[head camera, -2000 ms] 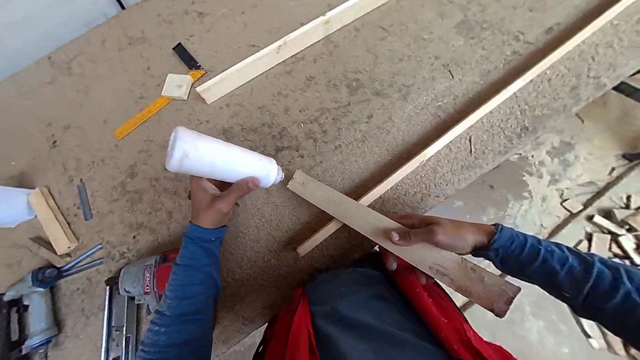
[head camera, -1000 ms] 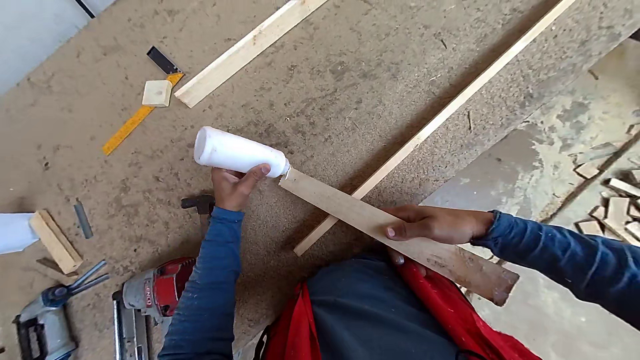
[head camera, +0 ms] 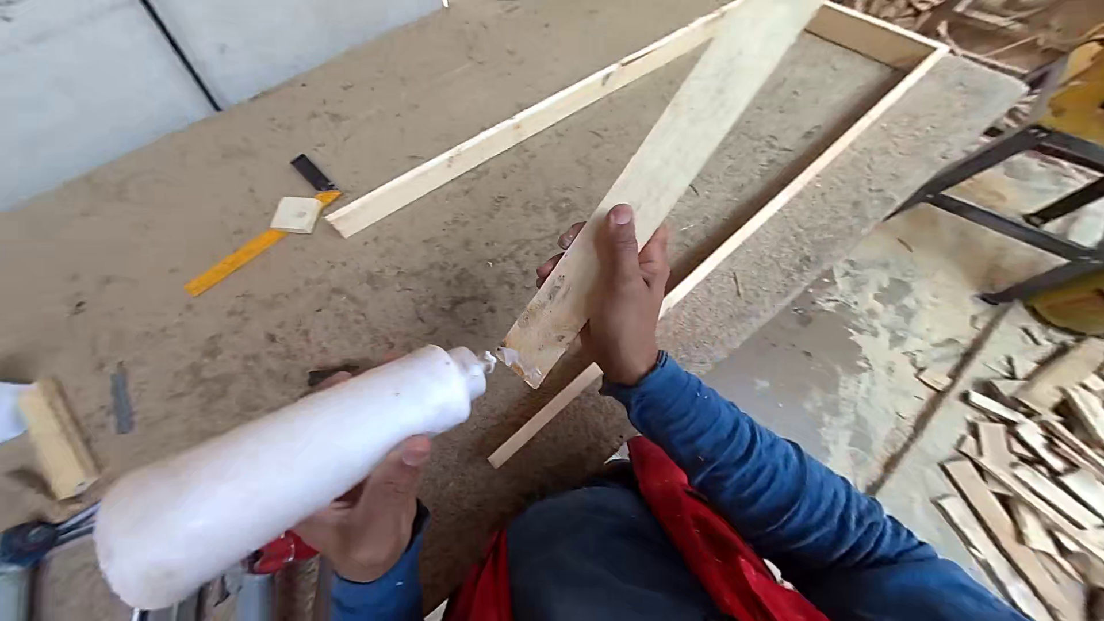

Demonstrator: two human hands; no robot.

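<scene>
My left hand (head camera: 371,509) grips a white plastic squeeze bottle (head camera: 285,466), its nozzle pointing right at the near end of a flat wooden board (head camera: 681,147). Some whitish glue shows on that end, close to the nozzle. My right hand (head camera: 625,302) holds the board near this end, thumb on its upper face, and the board slants away up the view. Beneath and behind it, a long wooden frame (head camera: 798,185) lies on the work table (head camera: 414,285), with two long strips joined by a short piece at the far end.
A yellow-bladed try square (head camera: 233,261) lies at the left under a small wood square (head camera: 296,215). A wood block (head camera: 59,440) and partly hidden power tools (head camera: 280,552) are at the lower left. Wood offcuts (head camera: 1026,500) lie on the floor right of the table; a metal stand (head camera: 1018,207) is beyond.
The board has been turned: its far end now points up the view, with another end by the nozzle. The bottle has come nearer the camera. The view has shifted toward the frame's far end.
</scene>
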